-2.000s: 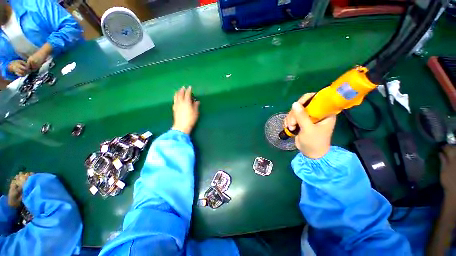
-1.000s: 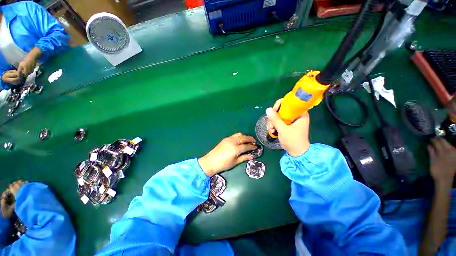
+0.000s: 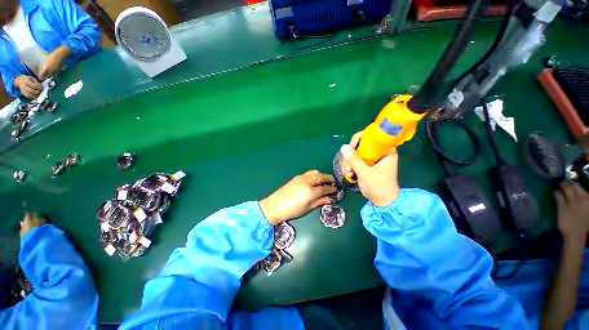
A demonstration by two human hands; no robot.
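My right hand (image 3: 374, 173) grips the yellow-orange electric screwdriver (image 3: 392, 126), its lower end down at the grey speckled disc (image 3: 338, 166), which is partly hidden. My left hand (image 3: 301, 196) holds an electronic module (image 3: 336, 194) against the bench beside the disc, the module mostly hidden under the fingers. A single silver-black module (image 3: 333, 216) lies just below my left fingertips. A few more modules (image 3: 283, 236) lie near my left wrist. A module pile (image 3: 137, 213) with white tabs lies left of my left forearm.
Loose modules (image 3: 126, 160) lie on the green belt at left. A white fan (image 3: 144, 37) and blue case (image 3: 323, 15) stand at the back. Black power supplies (image 3: 476, 207) and a red tray (image 3: 564, 101) are at right. Other workers' hands (image 3: 31, 222) show at both sides.
My left hand has come from the belt down to the module beside the disc and stays there. The screwdriver has shifted left and is more upright. More modules lie on the belt at left.
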